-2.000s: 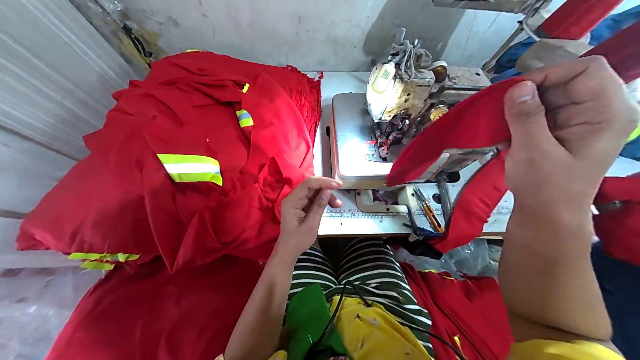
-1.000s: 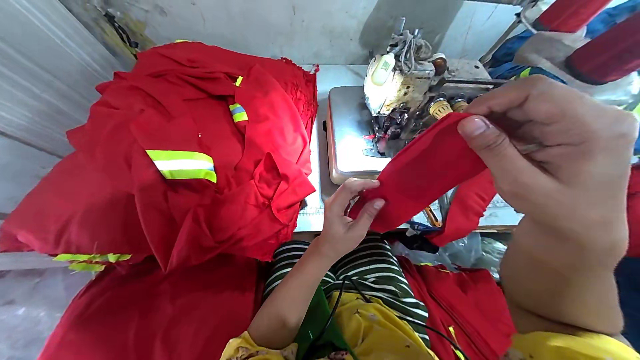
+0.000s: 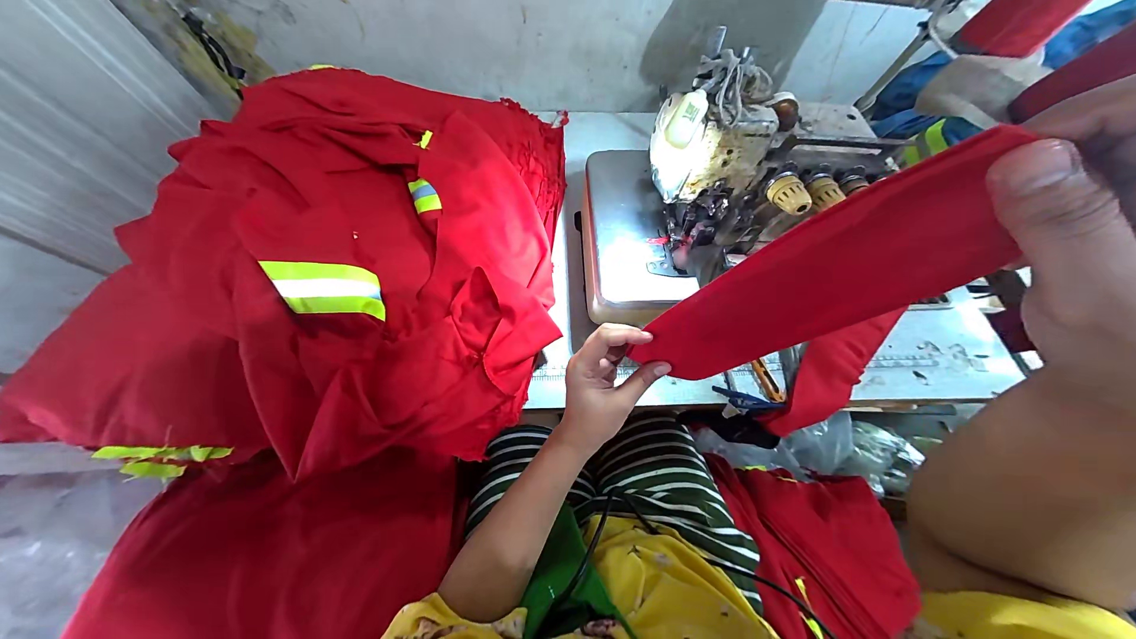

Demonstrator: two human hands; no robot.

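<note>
A folded strip of red fabric (image 3: pixel 834 257) is stretched between my two hands, slanting up to the right. My left hand (image 3: pixel 605 373) pinches its lower left end between thumb and fingers. Near the camera, my right hand (image 3: pixel 1074 204) grips the upper right end, its thumb on top; part of this hand lies outside the view. Behind the strip stands an overlock sewing machine (image 3: pixel 723 151), partly hidden, with its metal bed plate (image 3: pixel 621 231) lit by a lamp. Another length of red fabric (image 3: pixel 830 368) hangs down over the table edge below the strip.
On the left lies a large heap of red garments (image 3: pixel 373 213) with reflective yellow-silver tape (image 3: pixel 328 288). Blue-handled snips (image 3: pixel 748 399) and an orange-handled tool (image 3: pixel 766 380) are at the table's front edge (image 3: pixel 941 355). Red thread cones (image 3: pixel 1021 27) are at the upper right; more red cloth (image 3: pixel 825 532) lies by my lap.
My left hand, holding nothing two seconds ago, took hold of the strip's lower end. Since one second ago the strip has been drawn out longer between both hands.
</note>
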